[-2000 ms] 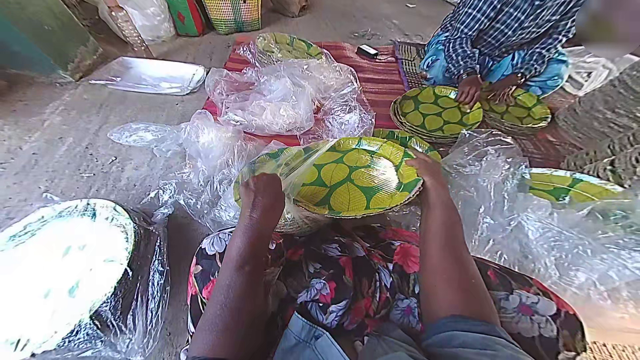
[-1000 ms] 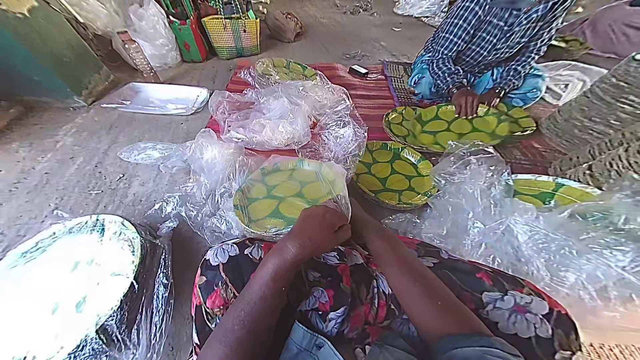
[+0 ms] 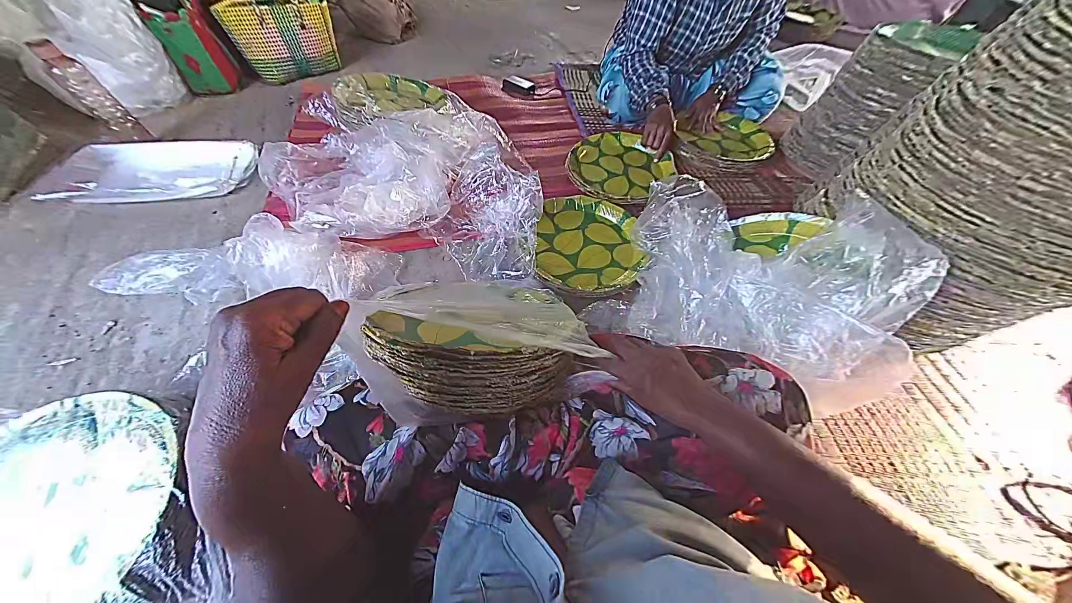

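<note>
A stack of round plates with a green and yellow leaf pattern rests on my floral-covered lap, partly inside a clear plastic bag. My left hand pinches the bag's edge at the left of the stack. On the other side, my right hand is at the bag's right edge, its fingertips partly hidden by the film. Just beyond the stack lies another patterned plate pile. A wrapped pile of plates stands at the lower left, bright with glare.
Crumpled plastic bags cover part of a red striped mat, with more loose film at right. Flat plastic packaging lies at left. A person sits opposite, hands on plate piles. Tall plate stacks lean at right.
My hands, close together one second ago, are now apart at either side of the bag. The stack's layered edge now shows. The person opposite has hands on two separate piles instead of one broad plate area.
</note>
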